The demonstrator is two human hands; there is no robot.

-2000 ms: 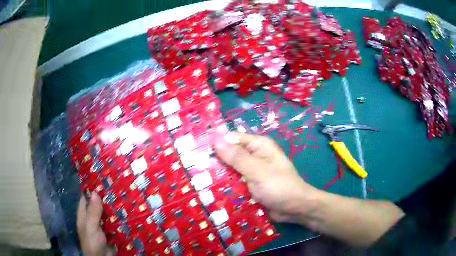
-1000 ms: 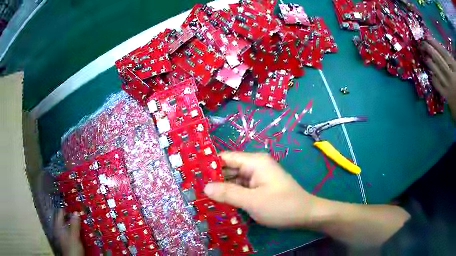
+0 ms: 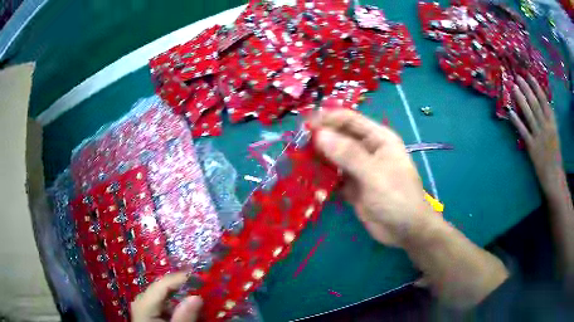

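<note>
A long narrow red panel strip, blurred, is held tilted above the bench between my two hands. My right hand grips its upper end, thumb on the near side. My left hand, partly cut off by the bottom edge, is at its lower end with fingers closed around it. The rest of the PCB panel lies at the left on bubble wrap with a pinkish-red stack blurred beneath. The diagonal cutters lie on the bench, mostly hidden behind my right hand.
A heap of single boards lies at the back middle. Another heap lies at the right, with another person's hand on it. A tan carton stands at the left edge. Thin waste strips lie mid-bench on the green top.
The strip has come away from beside the panel, moved right and tilted. My left hand has left the panel and taken the strip's lower end. The other person's hand has moved down.
</note>
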